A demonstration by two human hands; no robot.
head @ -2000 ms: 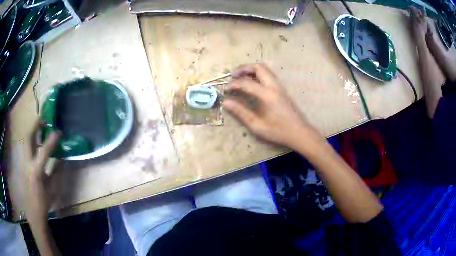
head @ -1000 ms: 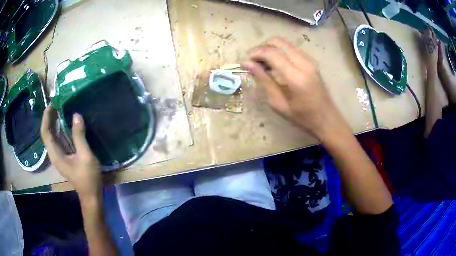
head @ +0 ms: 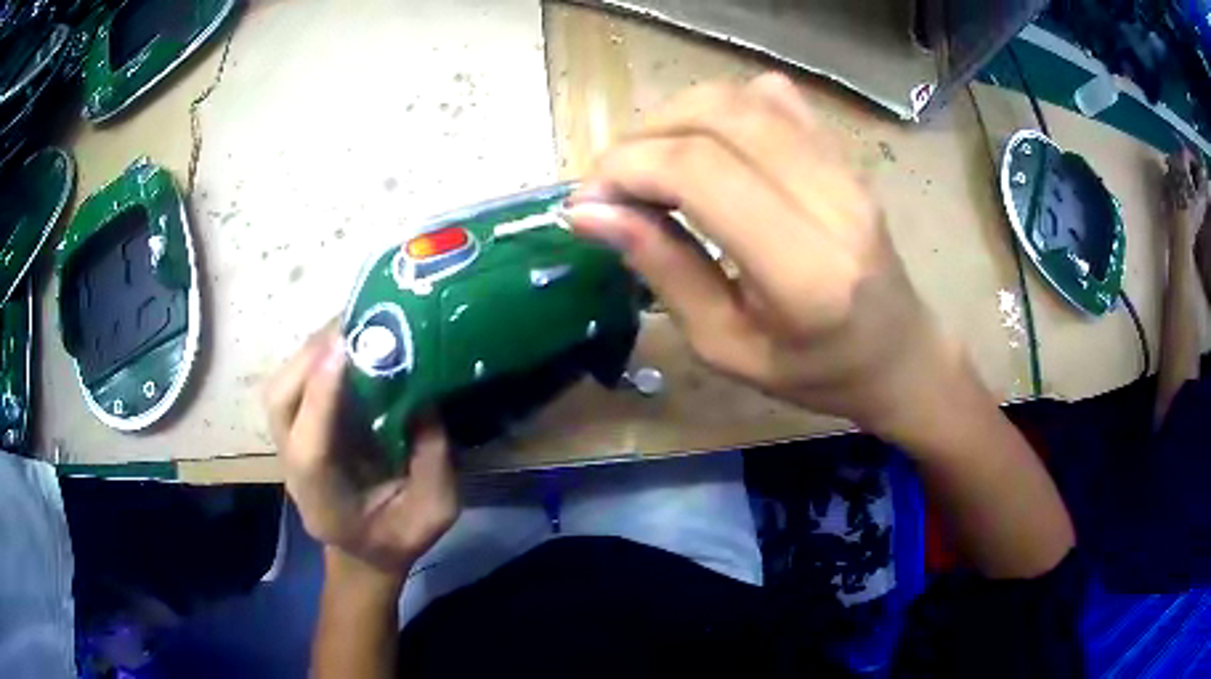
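A glossy green car-shaped housing [head: 491, 318] is held up over the front edge of the bench, its end turned toward me. A red-orange lens [head: 441, 243] in a silver surround and a round silver-white lamp [head: 377, 345] show on it. My left hand [head: 365, 464] grips its lower left corner. My right hand [head: 784, 252] is at its upper right; thumb and fingertips pinch a thin pale stick [head: 531, 222] against the shell. Part of the stick is hidden by the fingers. The glue dish is not visible.
Another green housing [head: 129, 295] lies at the left, with more overlapping behind it. A single housing [head: 1065, 222] lies at the right beside a dark cable. A cardboard box [head: 850, 40] stands at the back. Another person's hand [head: 1182, 186] is at the far right edge.
My left hand has lifted the housing off the bench and tilted it, bringing it rightward to the middle. My right hand has moved from above the glue dish to the housing with the stick.
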